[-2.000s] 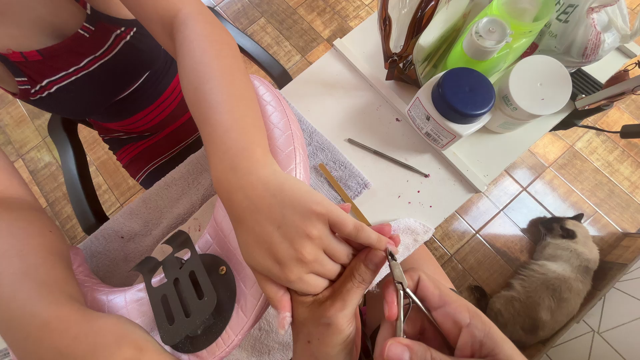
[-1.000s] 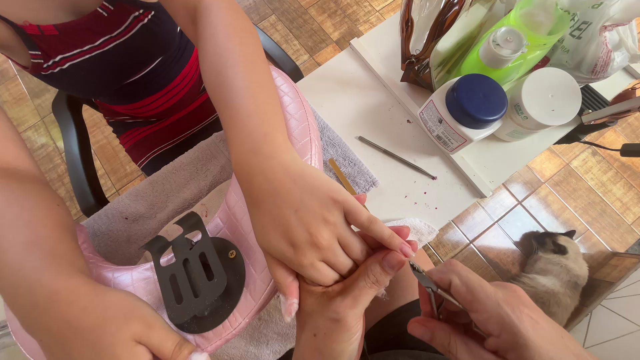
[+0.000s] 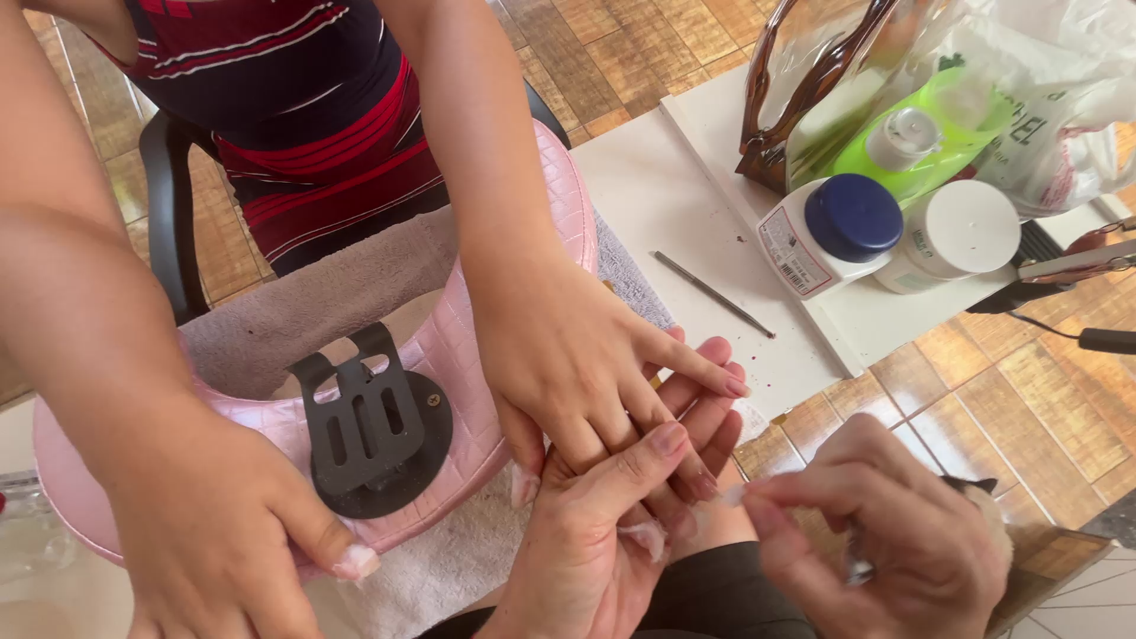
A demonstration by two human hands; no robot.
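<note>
My left hand (image 3: pixel 612 506) holds the other person's hand (image 3: pixel 568 355) from below, its thumb lying across that person's fingers. My right hand (image 3: pixel 887 532) pinches a small white wisp, seemingly cotton (image 3: pixel 732 495), between thumb and forefinger, close to a fingertip of the held hand. Metal cuticle nippers (image 3: pixel 857 564) are tucked in my right palm, mostly hidden by the fingers. White cotton also clings at the held fingers (image 3: pixel 646 535). The person's other hand (image 3: pixel 213 524), with white material on the thumb, rests at the left by a pink quilted armrest cushion (image 3: pixel 461 355) bearing a black metal bracket (image 3: pixel 364 426).
A metal manicure tool (image 3: pixel 713 294) lies on the white table (image 3: pixel 639 177). Behind are a blue-lidded jar (image 3: pixel 852 217), a white-lidded jar (image 3: pixel 967 229), a green bottle (image 3: pixel 941 133) and a plastic bag (image 3: pixel 1065 133). A cat (image 3: pixel 990 515) is partly hidden behind my right hand. Grey towels (image 3: pixel 444 568) lie around the cushion.
My right hand has drawn the nippers away from the held fingertip into its palm, and now pinches the white wisp. My left hand has spread beneath the other person's fingers.
</note>
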